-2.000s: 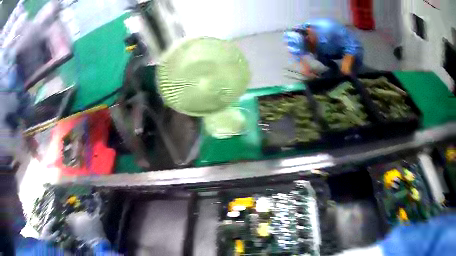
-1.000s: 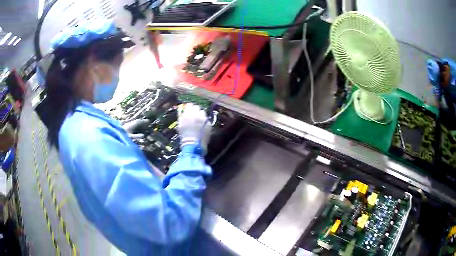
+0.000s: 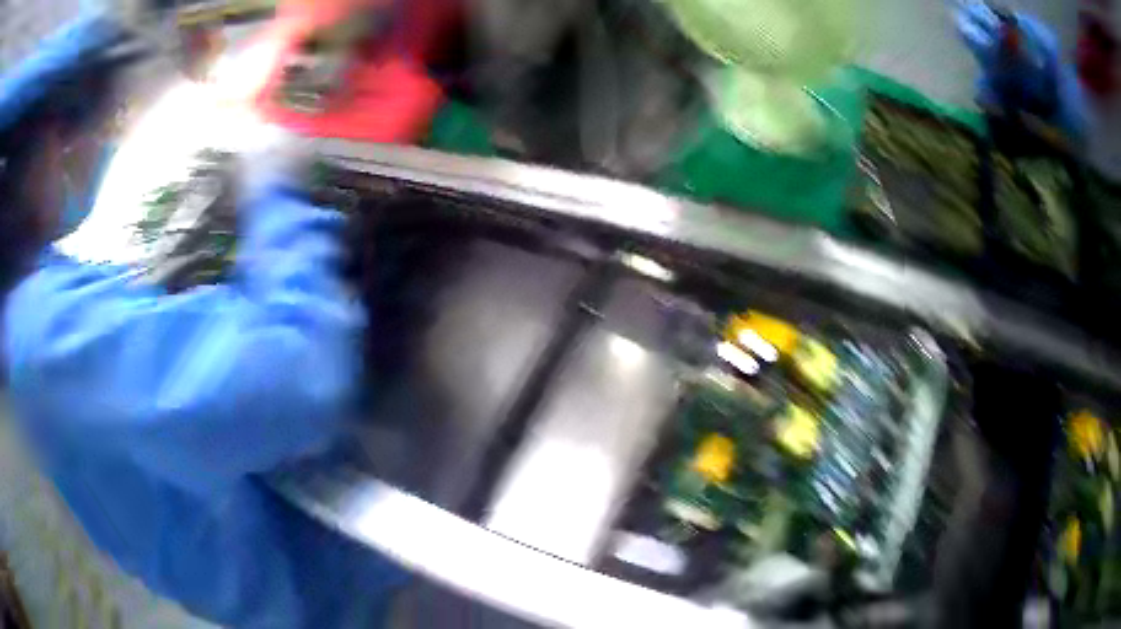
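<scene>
A green circuit board (image 3: 750, 461) with yellow and white parts lies in a dark carrier on the conveyor, right of centre and blurred. A thin pale bar (image 3: 910, 473) runs along its right side. A blurred pale grey shape (image 3: 781, 584) at the board's near edge may be a gloved hand of mine; I cannot tell which hand, or whether it holds anything. No other hand of mine can be made out.
Another person in a blue smock (image 3: 184, 381) works at the left, arm over the line. Silver rails (image 3: 553, 191) border the conveyor. Beyond are a red mat (image 3: 381, 105), a pale-green fan (image 3: 774, 117) and black bins (image 3: 922, 160). Another board (image 3: 1082, 492) shows at the right edge.
The view has swung down and right, so the board and rails sit further left and higher. A pale shape now shows at the board's near edge. The other person's arm also sits further left.
</scene>
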